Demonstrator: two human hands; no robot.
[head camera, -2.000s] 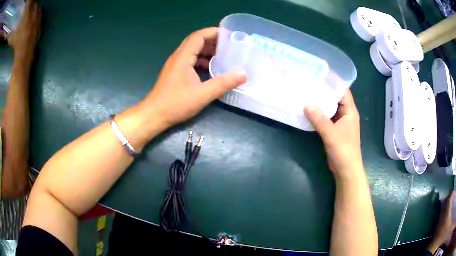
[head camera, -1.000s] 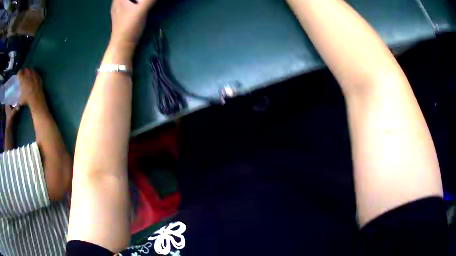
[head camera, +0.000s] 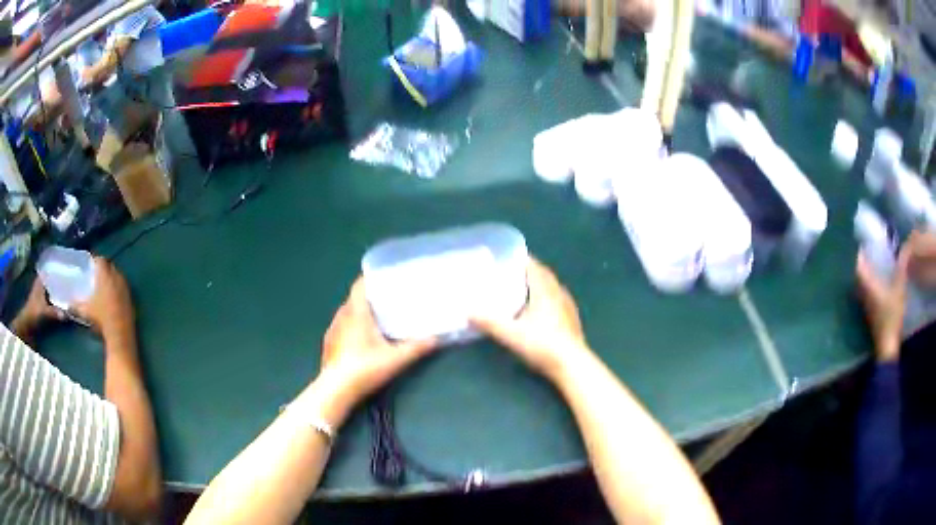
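Observation:
A translucent container (head camera: 446, 284) with a rounded oblong rim is held above the green bench, a white surface showing inside it. My left hand (head camera: 361, 344) grips its left end and my right hand (head camera: 539, 320) grips its right end, both thumbs on the near side. The fingers under and behind it are hidden. A black coiled cable (head camera: 385, 446) lies below my hands near the bench's front edge; its plugs are not visible.
White oval units (head camera: 677, 220) and a black cover (head camera: 751, 190) stand at right. A clear plastic bag (head camera: 404, 149), a blue basket (head camera: 435, 70) and a black-red box (head camera: 262, 87) are farther back. Co-workers' hands (head camera: 108, 297) show at left and right, near a pale post (head camera: 667, 62).
The view has swung up from my lap to the bench. The container, out of view one second ago, shows again in both hands, more level than two seconds ago.

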